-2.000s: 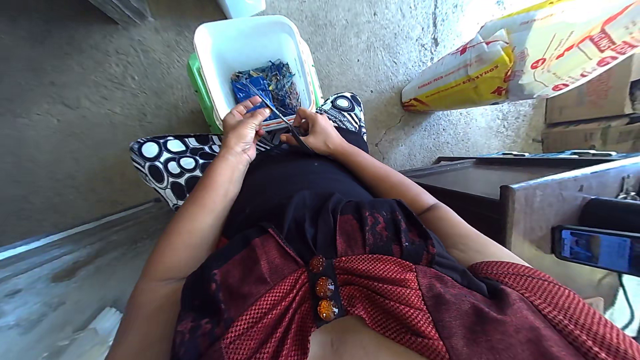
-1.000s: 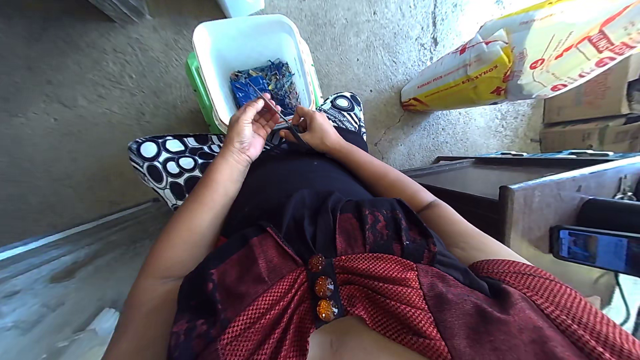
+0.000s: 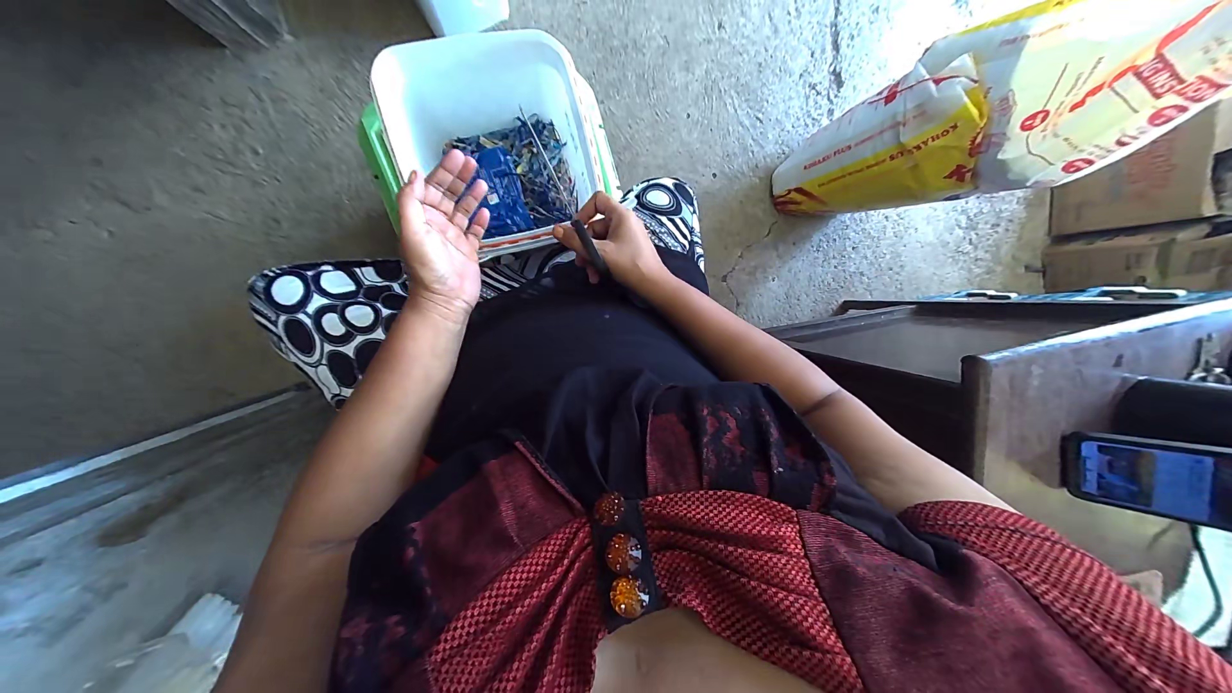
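My left hand (image 3: 445,229) is palm up with spread fingers over the near left rim of a white plastic tub (image 3: 472,63), holding nothing. My right hand (image 3: 616,243) grips the dark handles of scissors (image 3: 587,245) at the tub's near right corner. Their slim metal blades point away from me over the tub. Inside it lie a blue packet or wrapper (image 3: 502,191) and a heap of thin blue, pale and dark shredded strips (image 3: 546,154).
A green container edge (image 3: 378,159) shows beside the tub. Right of it stands a yellow and white printed sack (image 3: 885,154), with cardboard boxes (image 3: 1121,207) behind. Dark wooden furniture (image 3: 1011,375) and a phone (image 3: 1150,478) are at the right.
The hands were close together around the scissors before; now my left hand has moved left, turned palm up and opened. The scissors remain in my right hand.
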